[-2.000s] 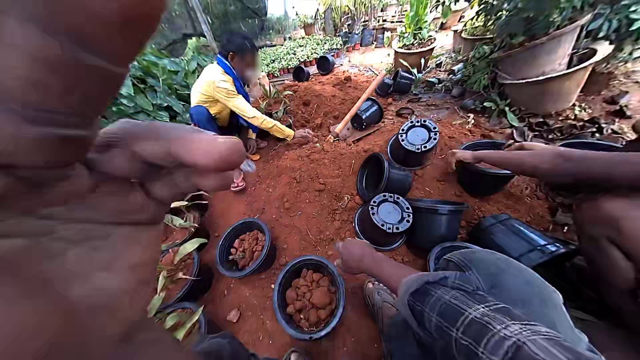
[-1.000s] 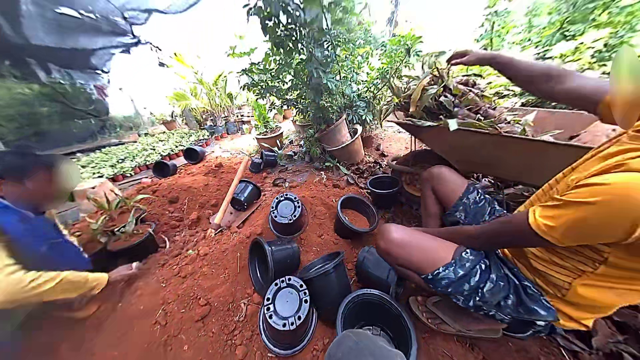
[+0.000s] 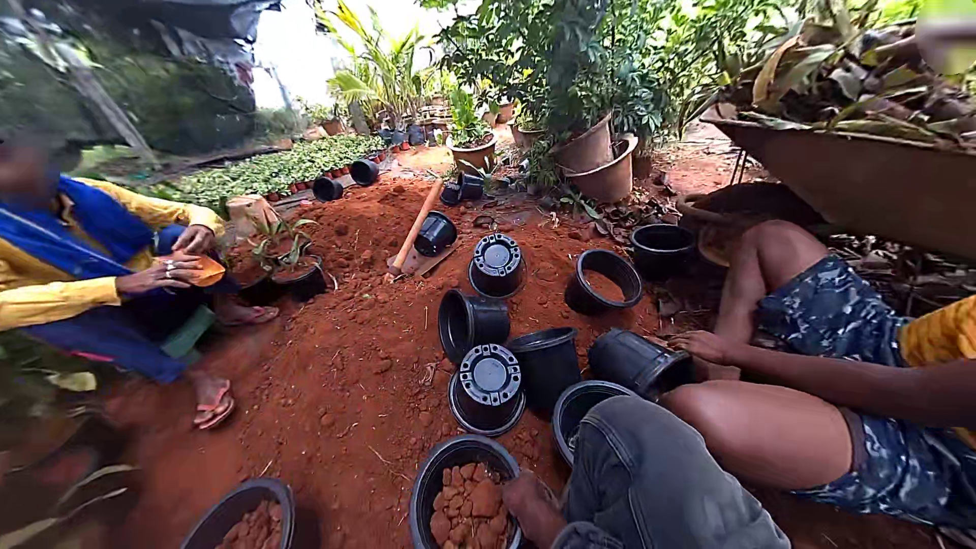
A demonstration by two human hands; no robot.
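Observation:
At the bottom centre, my right hand point(image 3: 532, 503) is against the right rim of a black plastic pot point(image 3: 421, 496) holding reddish-brown clods point(image 3: 469, 507). Its fingers are partly hidden, so its grip is unclear. My left hand is out of view. Just beyond that pot, an upturned black pot point(image 3: 489, 377) shows its pale base, next to an upright black pot point(image 3: 547, 370) and one lying on its side point(image 3: 473, 324). My knee in grey trousers point(image 3: 656, 473) partly covers another black pot point(image 3: 572, 415). A second pot with clods point(image 3: 286, 503) is cut off at the lower left.
At right, a seated co-worker's hand point(image 3: 705, 347) is at a tipped black pot point(image 3: 637, 362), below a wheelbarrow point(image 3: 854, 171) heaped with dry leaves. A co-worker at left holds an orange-brown object point(image 3: 207, 271). A wooden-handled digging tool point(image 3: 415, 229) lies on the red soil point(image 3: 335, 389).
My blurred left hand has left the view. The right co-worker's hand has come down from the wheelbarrow to a pot. The left co-worker's hands now hold an orange-brown object. The view has swung.

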